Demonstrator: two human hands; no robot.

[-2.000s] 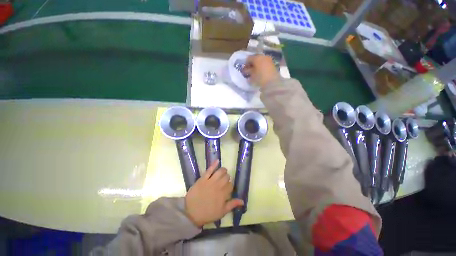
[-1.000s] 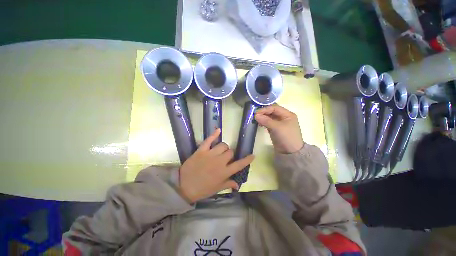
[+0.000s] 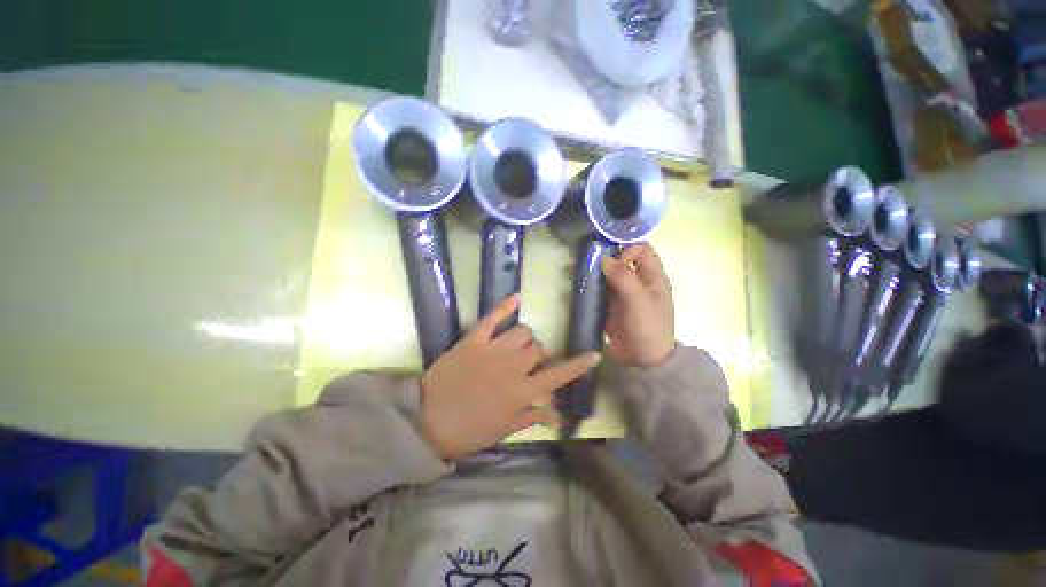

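Observation:
Three dark grey hair dryers lie side by side, silver rings up: a left one (image 3: 429, 281), a middle one (image 3: 501, 261) and a right one (image 3: 588, 298). My left hand (image 3: 488, 384) lies palm down over the lower middle handle, with its index finger along that handle. Its other fingers reach across the lower right handle and hold it. My right hand (image 3: 640, 304) holds the right handle just below the ring, thumb tip on the handle and fingers at its right side. Any tiny part under the thumb is hidden. Small dark button spots show on the middle handle.
The dryers lie on a yellow mat (image 3: 700, 269). A white tray (image 3: 505, 94) behind them bears a white bag of small parts (image 3: 637, 44), a smaller clear bag (image 3: 508, 21) and a long rod-like item at its right edge. Several more dryers (image 3: 849, 204) lie at the right.
My right hand came back from the parts bag to the right dryer. Since a second ago its fingers have closed in along the handle. The view has tilted down; my left hand remains across the handles.

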